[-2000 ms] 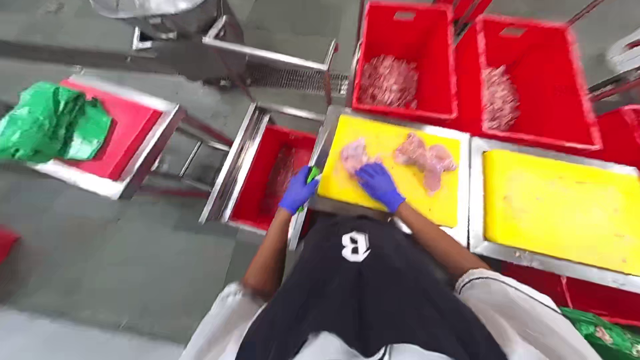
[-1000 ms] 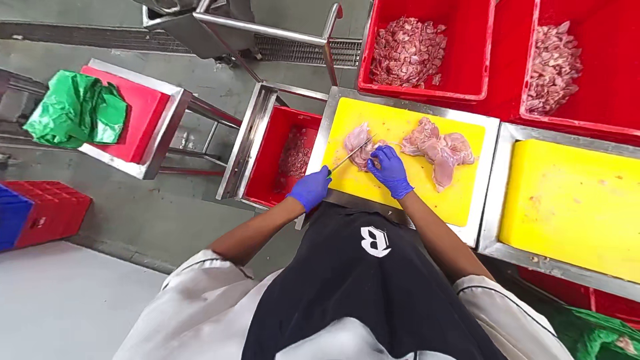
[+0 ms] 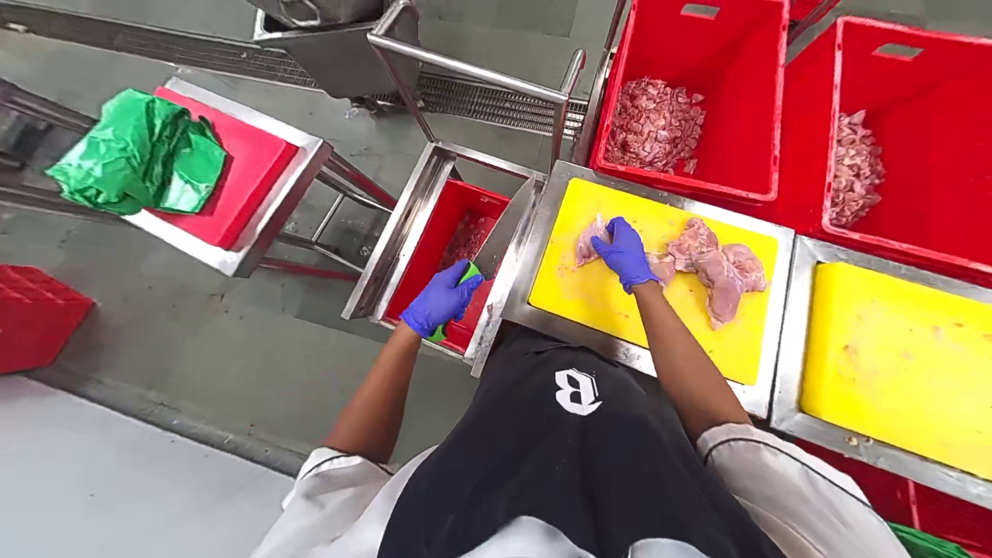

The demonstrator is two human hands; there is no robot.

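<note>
My left hand point(image 3: 443, 299), in a blue glove, is closed on the green handle of a knife point(image 3: 505, 230). Its broad blade points up and right, above a red crate point(image 3: 442, 256) with meat scraps, beside the steel frame. My right hand point(image 3: 624, 254), also blue-gloved, rests on a yellow cutting board point(image 3: 659, 325), its fingers at the edge of a piece of raw meat point(image 3: 590, 239); whether they grip it is hard to tell. More raw meat, seemingly chicken point(image 3: 717, 267), lies on the board to the right of that hand.
Red crates with cut meat point(image 3: 655, 124) stand behind the board. A second yellow board point(image 3: 899, 364) adjoins on the right. At the left, green plastic point(image 3: 139, 155) lies over a red board point(image 3: 260, 167) on a steel stand. A steel rail point(image 3: 473, 66) stands behind the lower crate.
The knife blade was over the meat on the board one second ago; it is now left of the board, above the lower crate. My left hand has moved with it.
</note>
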